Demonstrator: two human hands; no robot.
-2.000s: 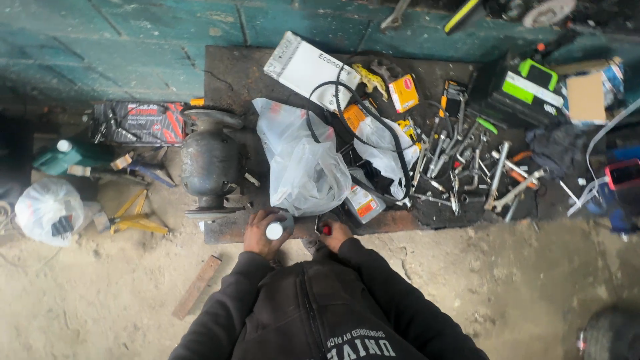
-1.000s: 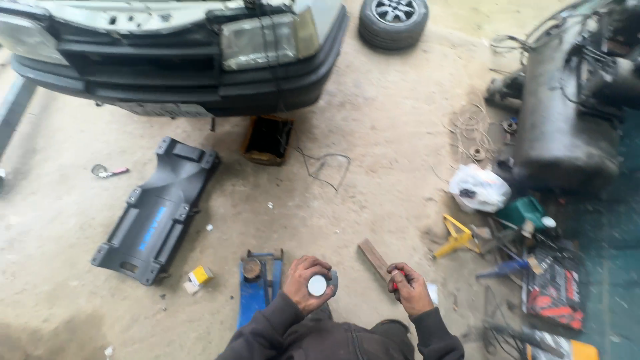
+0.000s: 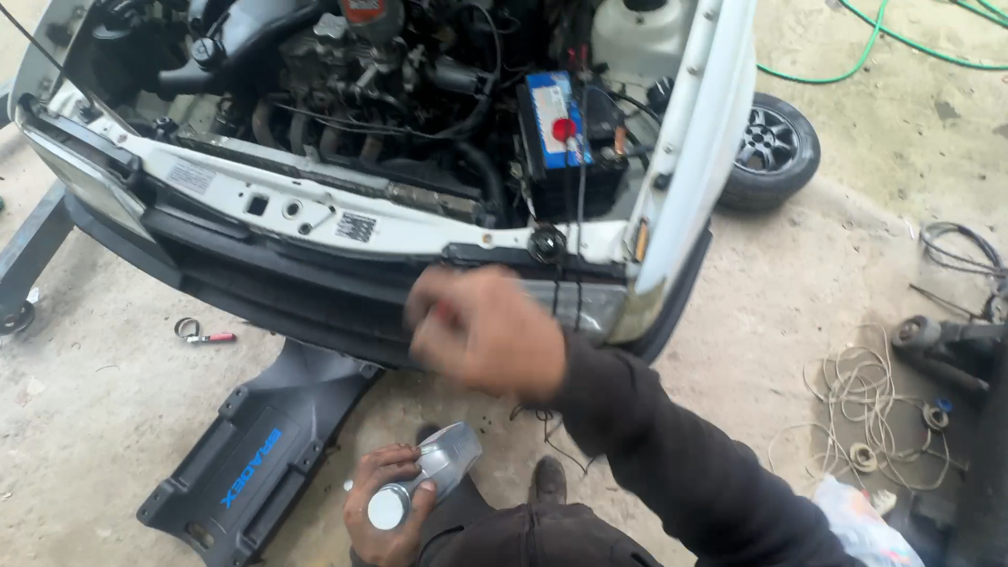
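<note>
My left hand grips a clear plastic bottle with a silvery-white cap, low in the view beside my legs. My right hand is raised and blurred in front of the car's black front bumper. Its fingers are curled around a small red object, mostly hidden, whose kind I cannot tell. Beyond it lies the open engine bay with the engine and a black car battery bearing a blue label. A round black part with cables hangs at the front panel above the headlight.
A black creeper lies on the floor at lower left, near a strap wrench with a red handle. A wheel lies right of the car. Loose cord, a plastic bag and a green hose are at the right.
The view has swung from a bench strewn with tools to the car's front and open engine bay. The bottle stays in my left hand; my right hand has reached out toward the car.
</note>
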